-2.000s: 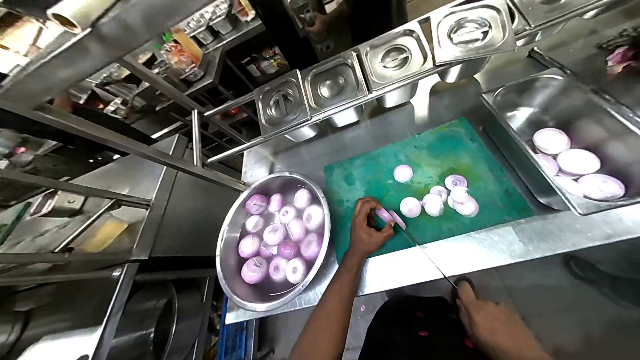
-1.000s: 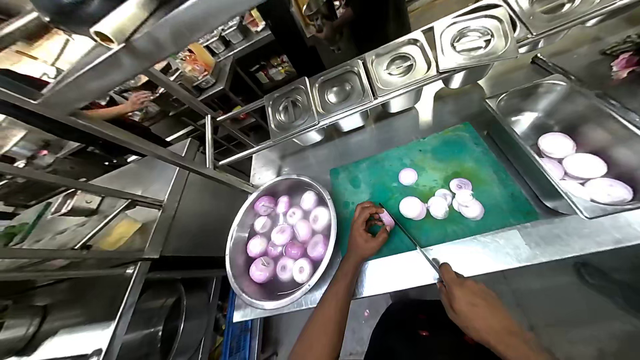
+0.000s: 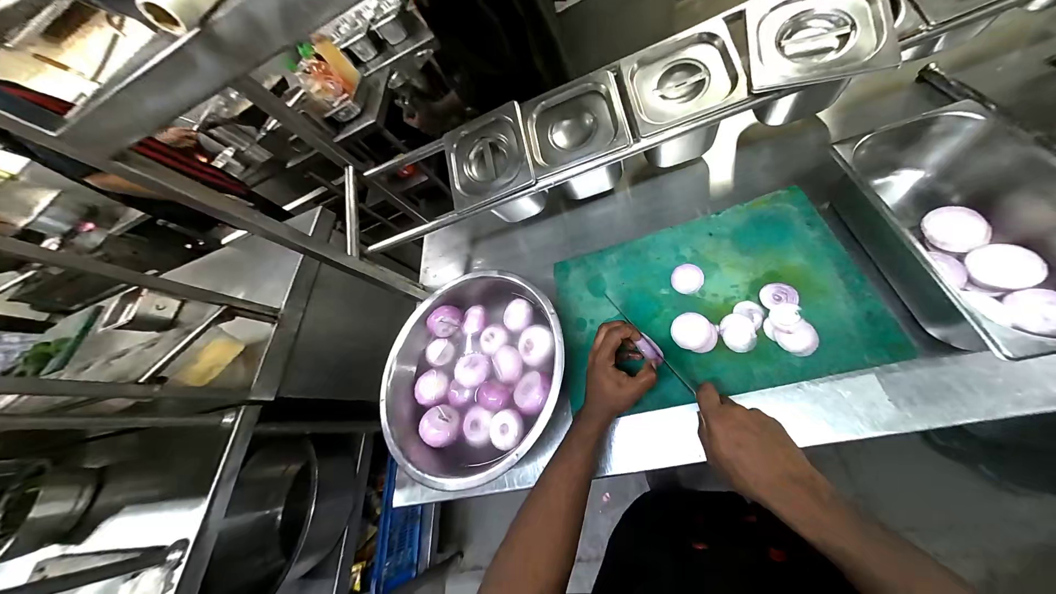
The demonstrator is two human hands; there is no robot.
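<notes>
My left hand (image 3: 617, 371) grips a piece of red onion (image 3: 649, 349) at the near left part of a green cutting board (image 3: 635, 272). The handle of a kitchen knife (image 3: 681, 378) is in my right hand (image 3: 747, 441), and its thin blade runs up and left beside the onion piece; the fingers hide part of it. Several round onion slices (image 3: 738, 332) lie on the board, some overlapping, with a single slice (image 3: 687, 279) apart from them. Left of the board, a steel bowl (image 3: 394, 412) holds several peeled onions (image 3: 472, 370).
A deep steel pan (image 3: 907, 256) with large onion slices (image 3: 1005, 266) stands to the right. Lidded steel containers (image 3: 681, 80) line a rail behind the board. Metal shelving (image 3: 289, 239) rises at left, and a person's arm (image 3: 136, 186) shows beyond it.
My right hand with the knife has moved up and left, closer to my left hand, and the blade now reaches farther past the onion piece. My left hand still grips the onion.
</notes>
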